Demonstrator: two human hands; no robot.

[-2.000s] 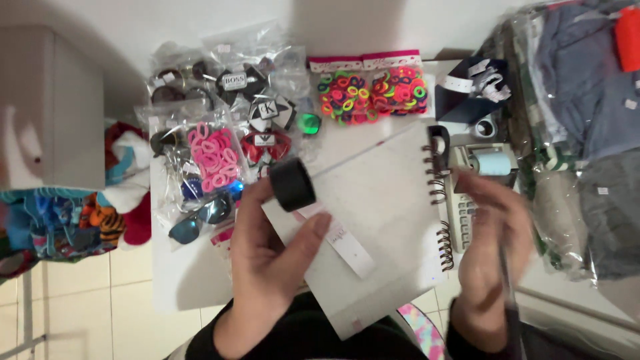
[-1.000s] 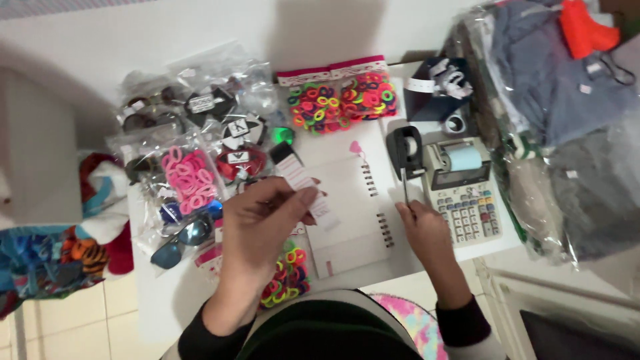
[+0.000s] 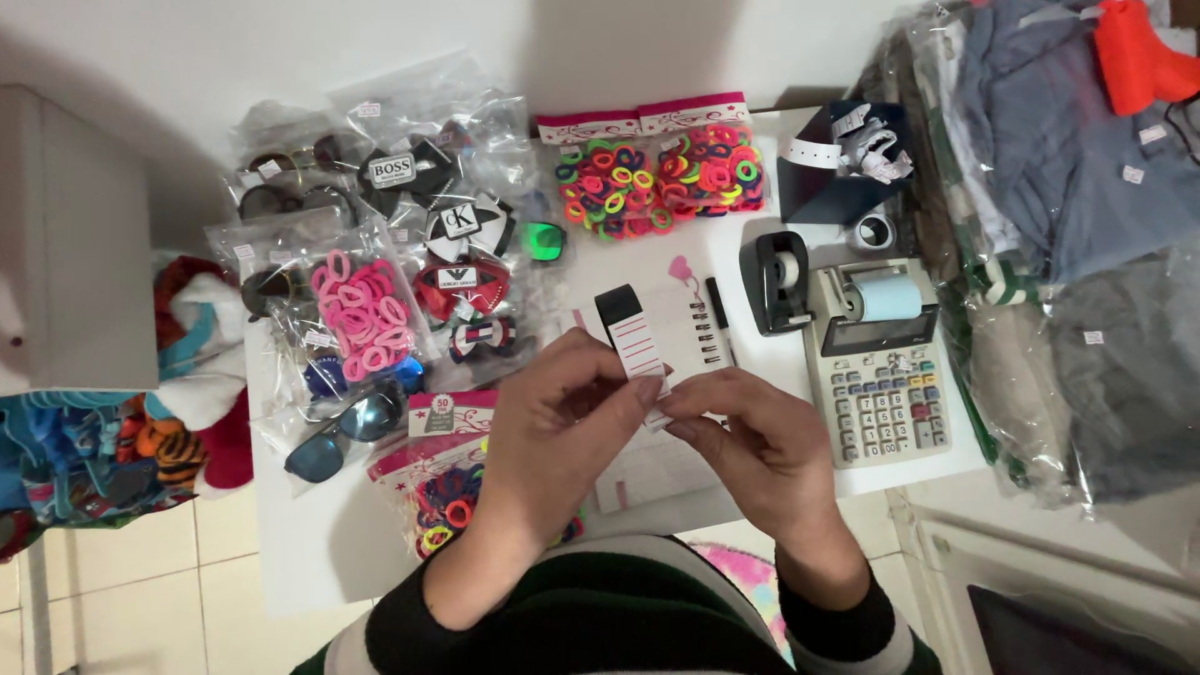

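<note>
My left hand (image 3: 562, 422) holds a white label strip with red lines (image 3: 638, 345) between thumb and fingers; a black roll or band (image 3: 618, 304) shows at its upper end. The fingertips of my right hand (image 3: 755, 441) pinch the strip's lower end. Under the hands lies an open spiral notebook (image 3: 647, 478) with a pink heart drawing. A black pen (image 3: 718, 305) rests beside its wire binding. Just right of that stand a black tape dispenser (image 3: 776, 286) and a printing calculator (image 3: 881, 375) with a blue paper roll.
Bagged sunglasses (image 3: 347, 431), hair bows (image 3: 459, 281) and pink hair ties (image 3: 364, 314) lie left. Packs of colourful hair ties (image 3: 609, 187) sit at the back and near my left wrist. A dark box with paper scraps (image 3: 825, 192) and bagged clothes (image 3: 1022, 169) are at right.
My right hand has moved left from beside the tape dispenser to the strip. The pen it held earlier now lies by the notebook's binding. My left hand keeps holding the strip.
</note>
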